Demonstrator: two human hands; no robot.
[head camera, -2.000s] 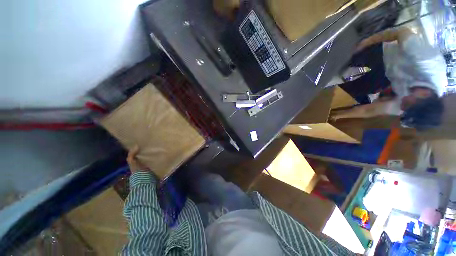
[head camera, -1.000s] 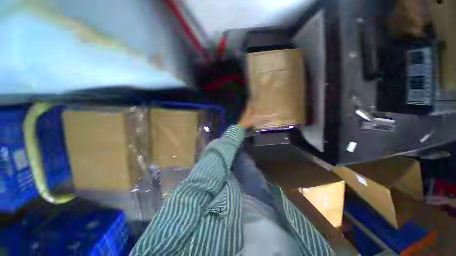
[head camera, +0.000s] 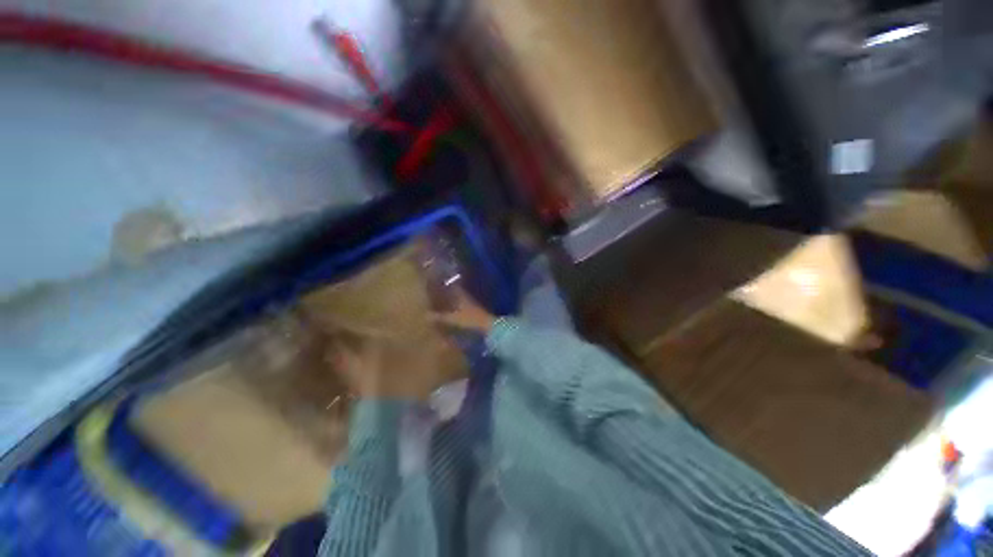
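A film-wrapped carton (head camera: 376, 294) lies at the near end of a blue crate (head camera: 485, 245), blurred, with shiny film at its right side. My left hand (head camera: 365, 368) is on its lower left part. My right hand (head camera: 468, 316) is at its right edge, fingers bent against it. Both hands are smeared by motion, and the fingertips are partly hidden. A second wrapped carton (head camera: 223, 441) lies in the crate to the left. Another wrapped carton (head camera: 604, 98) sits in the machine opening at the top, with no hand on it.
The dark machine cabinet (head camera: 904, 87) stands at the upper right. Large brown cartons (head camera: 784, 397) are at the right. A pale yellow handle (head camera: 103, 457) curves at the crate's left end. Red bars (head camera: 261, 82) run along the pale wall at the upper left.
My left hand has left the carton at the machine opening and moved down to the crate. My right hand has come into view there. The view has turned and shifted.
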